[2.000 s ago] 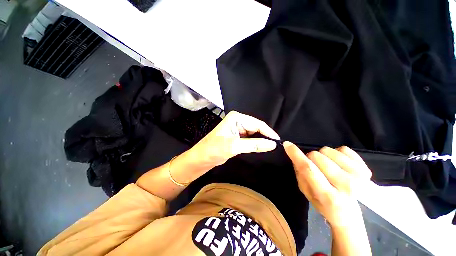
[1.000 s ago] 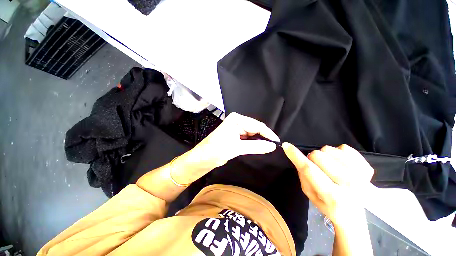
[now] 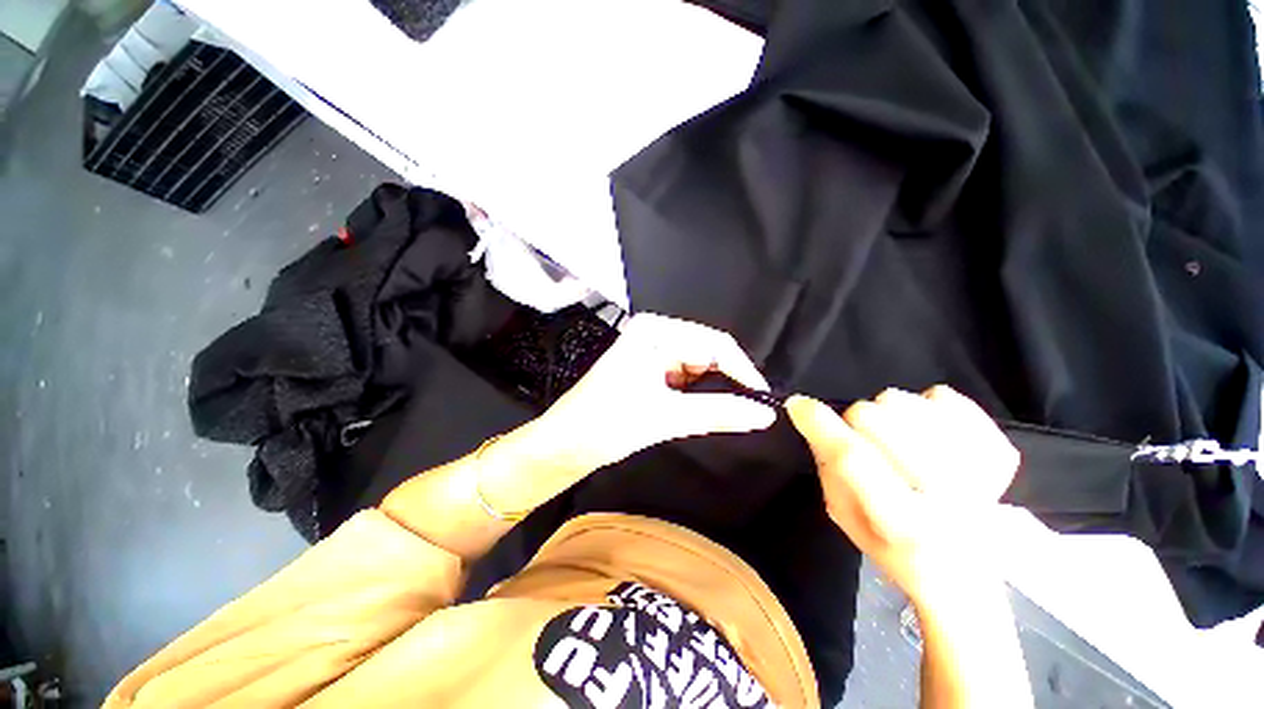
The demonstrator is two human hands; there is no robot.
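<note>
A large black garment point(image 3: 887, 249) is spread over the white table and hangs toward my lap. Its folded edge point(image 3: 1060, 432) runs along the near side to a white-and-grey patterned trim point(image 3: 1195, 452) at the right. My left hand point(image 3: 663, 385) pinches the folded edge between thumb and fingers. My right hand point(image 3: 908, 464) has its thumb and index fingertips pinched at the same edge, just right of the left fingertips, the other fingers curled. No needle or thread can be made out.
White table point(image 3: 555, 125) with a dark textured piece point(image 3: 416, 14) at its top edge. On the left, a black crate point(image 3: 201, 122) stands on the grey floor point(image 3: 125, 360). A heap of black cloth point(image 3: 333, 333) with a small red spot lies below the table, beside a white bundle point(image 3: 534, 277).
The whole view has shifted slightly. Both hands stay together at the folded edge; the right fingers have changed their curl a little, and more dark edge shows between the left thumb and fingers.
</note>
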